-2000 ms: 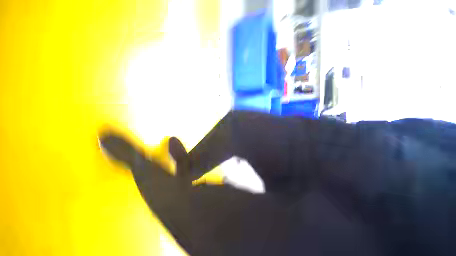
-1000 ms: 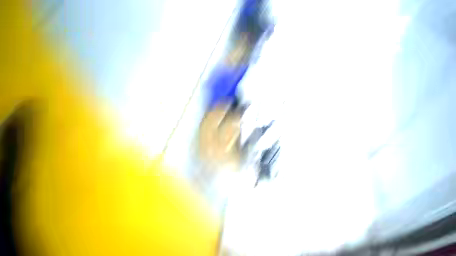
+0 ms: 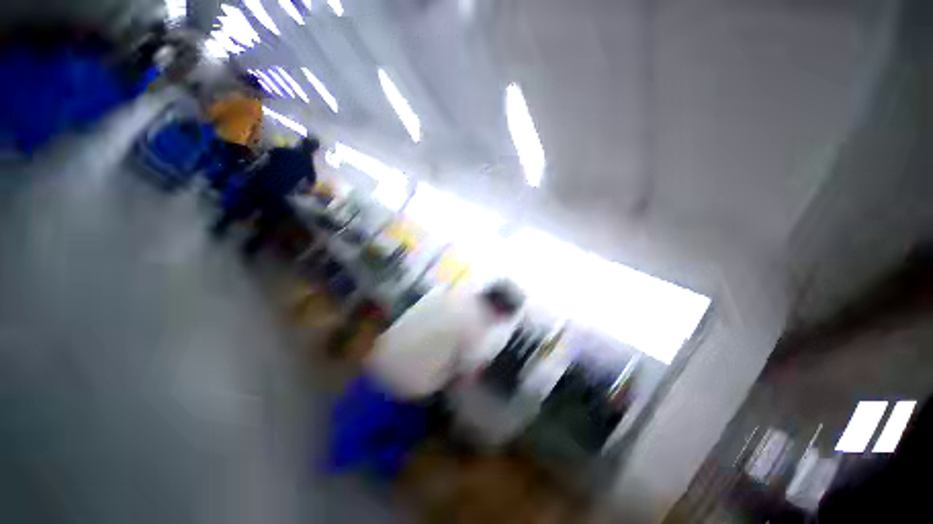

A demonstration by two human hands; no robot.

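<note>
Neither of my hands is in the picture. The view is strongly tilted and blurred. Nearest in front of me is a deep blue object (image 3: 373, 425), perhaps a bin or a stool, beside a person in a pale top (image 3: 425, 338) at a row of benches. Another deep blue shape, too blurred to name, is at the upper left (image 3: 61, 92).
A person in dark clothes (image 3: 281, 179) is farther back, near blue bins (image 3: 179, 143) and an orange-brown shape (image 3: 237, 120). Grey floor (image 3: 153, 338) spans the left. Bright windows (image 3: 614, 292) and ceiling lamps (image 3: 525, 133) are beyond the benches.
The view has swung from a bright yellow surface and a dark hand shape to a tilted view of the hall. The hand and the yellow surface are gone from view.
</note>
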